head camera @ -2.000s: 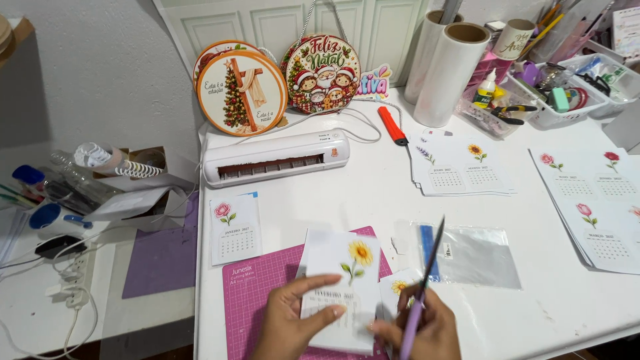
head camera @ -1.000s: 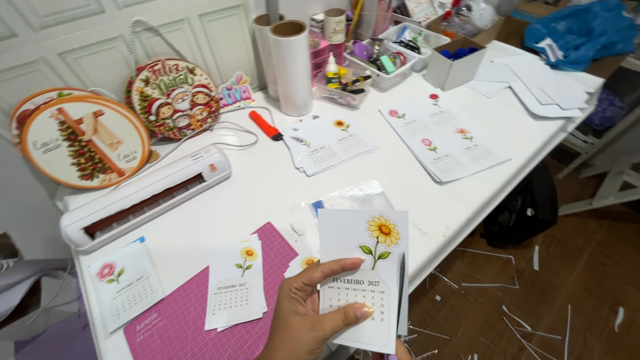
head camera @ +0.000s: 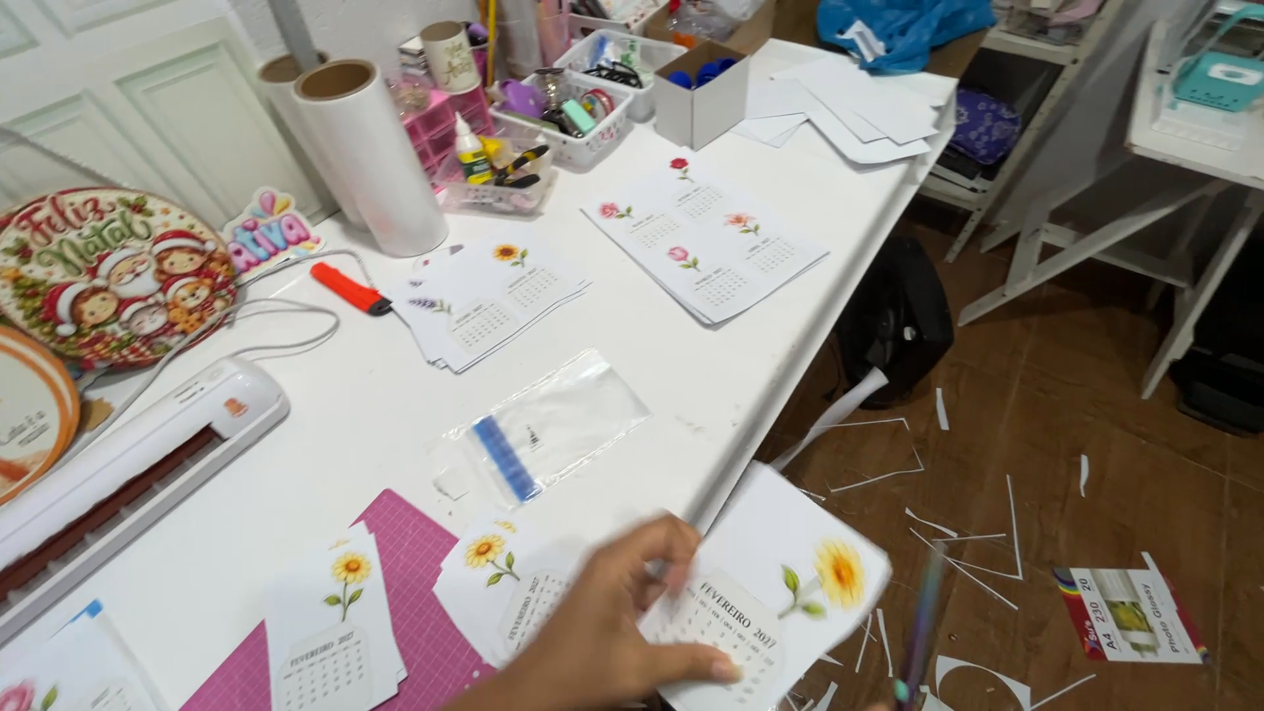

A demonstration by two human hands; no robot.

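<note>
My left hand [head camera: 632, 622] holds a calendar card [head camera: 770, 583] with a yellow flower and the heading FEVEREIRO 2027, past the table's front edge. Just right of the card, blurred scissors [head camera: 923, 617] point upward at the bottom; only a sliver of my right hand [head camera: 877, 707] shows at their handle. Left of my left hand lie another flower card [head camera: 494, 568] and a stack of flower cards [head camera: 336, 632], partly on a pink cutting mat [head camera: 410, 563]. A clear plastic bag with a blue strip [head camera: 568, 425] lies behind them.
A white laminator [head camera: 148, 474] stands at left, near an orange-handled tool [head camera: 346, 288]. Printed calendar sheets [head camera: 484, 306] and another sheet stack [head camera: 711, 242] lie farther back, before film rolls [head camera: 375, 158] and supply baskets [head camera: 592, 128]. Paper scraps [head camera: 978, 538] litter the floor.
The view has swung right. The held card, upright a second ago, is now tilted out beyond the table edge. Two seconds ago it was over the pink mat, with the purple-handled scissors in my right hand.
</note>
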